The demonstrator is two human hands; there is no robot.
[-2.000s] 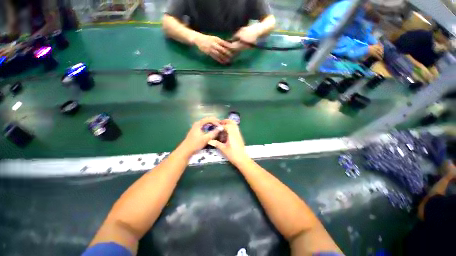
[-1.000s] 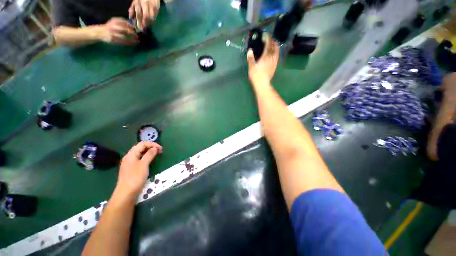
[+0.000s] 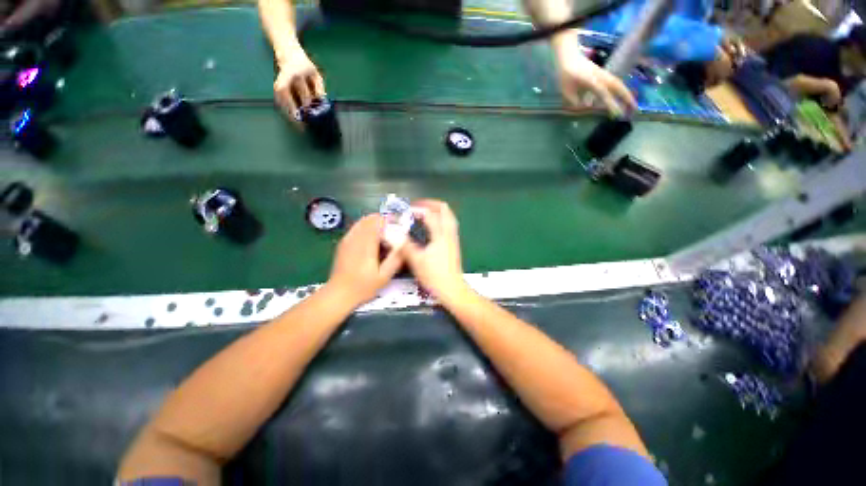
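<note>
My left hand point(image 3: 363, 254) and my right hand point(image 3: 435, 249) are together over the belt just beyond the white rail. Between them they hold a black housing point(image 3: 419, 231); a blue-white board point(image 3: 394, 205) shows at its top, and the rest is hidden by my fingers. A ring cover point(image 3: 325, 214) with a pale centre lies on the belt left of my left hand. A partly assembled unit point(image 3: 220, 211) lies further left, board end showing.
Another ring cover point(image 3: 460, 141) lies ahead. The worker opposite touches a unit point(image 3: 319, 121) and reaches to a housing point(image 3: 609, 138). More units lie left. Loose wired boards point(image 3: 755, 308) heap at right, beyond the white rail point(image 3: 560, 279). A black cable point(image 3: 494, 40) hangs across the top.
My right hand has come back from the housings at far right and now meets my left hand, a housing between them. My left hand has left the ring cover. The view has turned.
</note>
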